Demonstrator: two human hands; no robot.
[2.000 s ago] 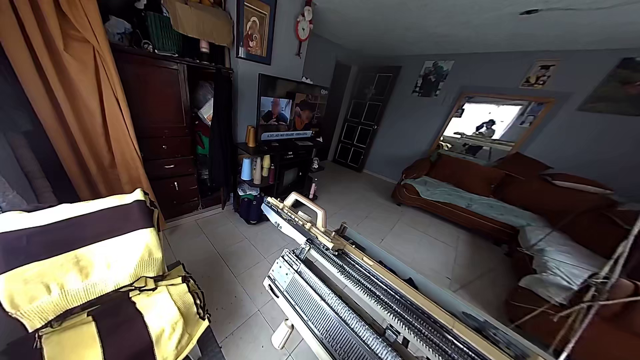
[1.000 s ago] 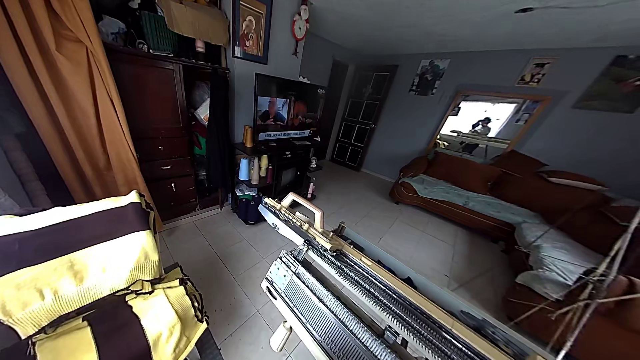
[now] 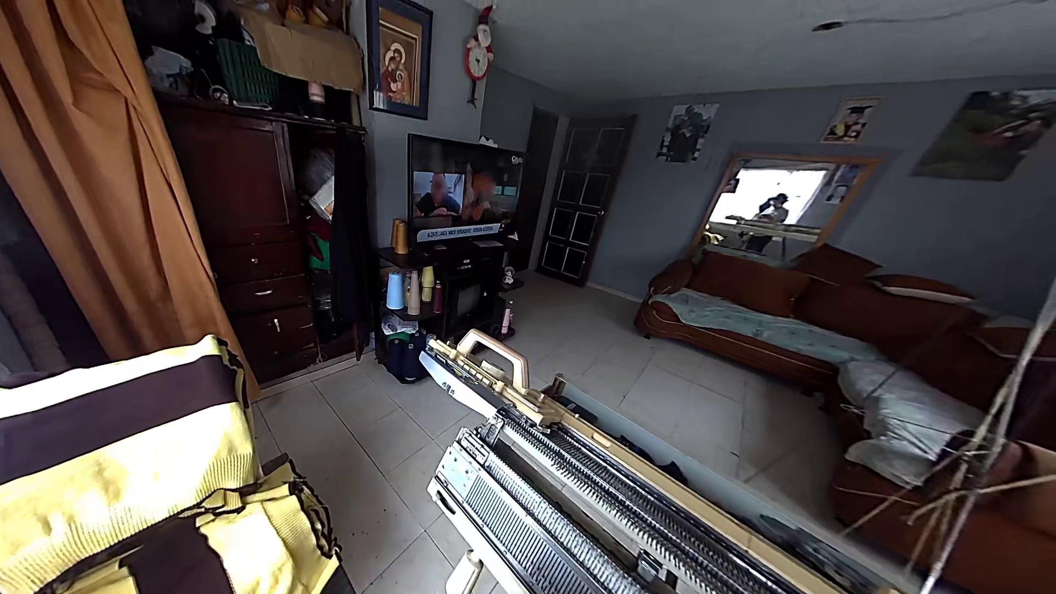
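Observation:
Neither my left hand nor my right hand shows in the head view, so what they hold or touch is hidden. A knitting machine with two needle beds [image 3: 544,520] runs from the centre to the lower right. Its carriage with a beige handle [image 3: 497,355] sits at the far end of the rear bed. Yellow and dark striped knitted fabric [image 3: 124,421] lies folded in a pile at the lower left. Pale strands of yarn [image 3: 994,429] hang at the right edge, in front of the sofa.
Tiled floor [image 3: 355,445] surrounds the machine. Beyond stand a dark wooden wardrobe [image 3: 239,190], a shelf unit with yarn cones [image 3: 396,290] and a television [image 3: 466,194]. A brown sofa [image 3: 742,285] stands at the right under a mirror [image 3: 780,198]; an orange curtain [image 3: 91,190] hangs left.

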